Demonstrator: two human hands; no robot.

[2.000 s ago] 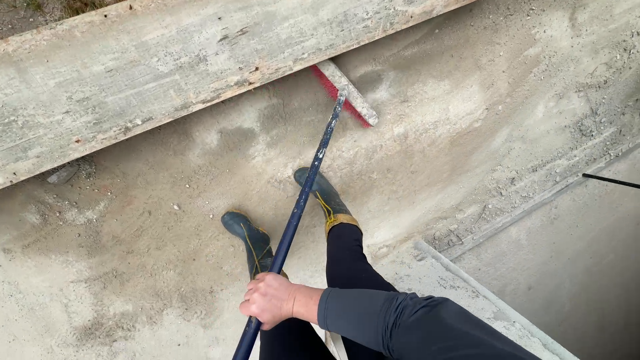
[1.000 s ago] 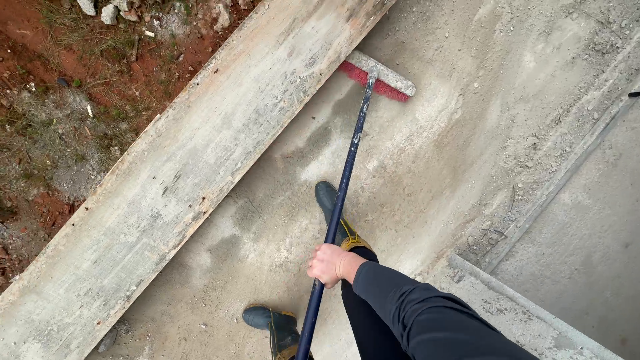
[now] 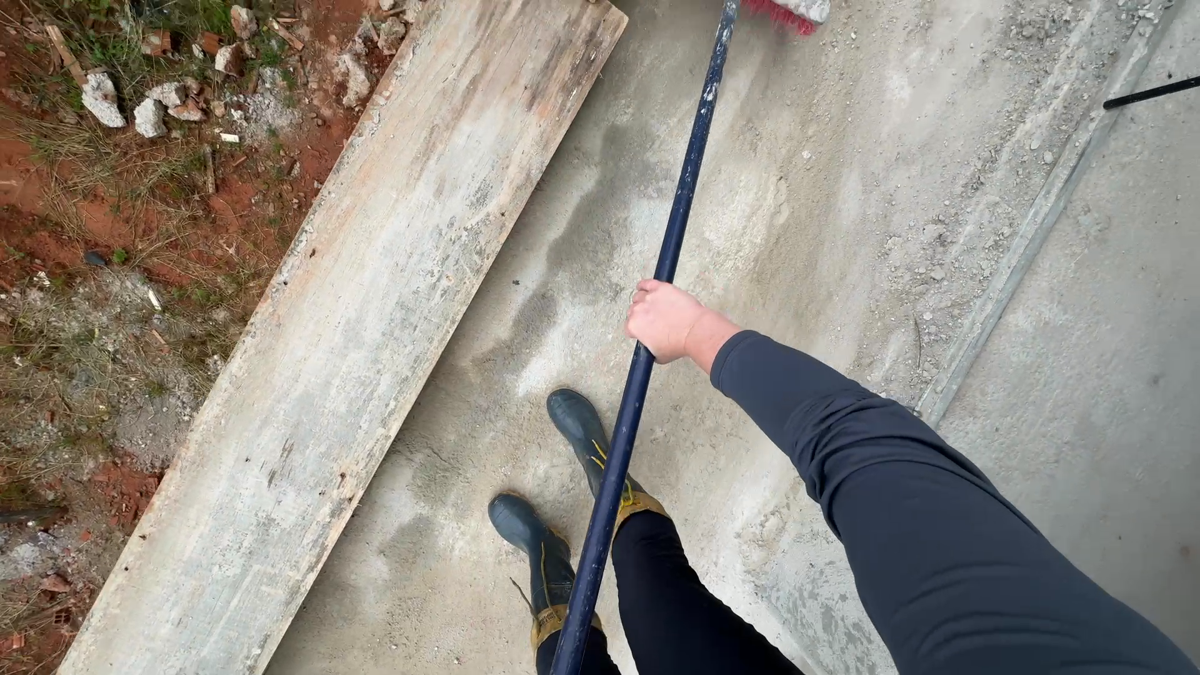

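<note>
My right hand [image 3: 666,321] is closed around the blue, paint-spotted handle [image 3: 622,450] of a push broom, near the middle of the view. The handle runs from the bottom edge up to the top edge. Part of the broom's head [image 3: 792,11], with red bristles and a whitish, crusted block, shows at the top edge on the concrete floor [image 3: 750,225]; the rest is cut off by the frame. My left hand is out of view. Below the gripping hand, the handle passes in front of my legs and the rubber boots [image 3: 577,427].
A long weathered wooden board [image 3: 328,328] lies diagonally at the left. Past it are red soil, grass and rubble [image 3: 103,98]. Grit and a raised concrete edge [image 3: 1022,244] run along the right, where a thin black rod [image 3: 1151,92] shows.
The view has turned and shifted, with more soil showing at the left. The broom head, fully visible before, is now partly beyond the top edge. My right hand has kept its hold; the boots stand closer together.
</note>
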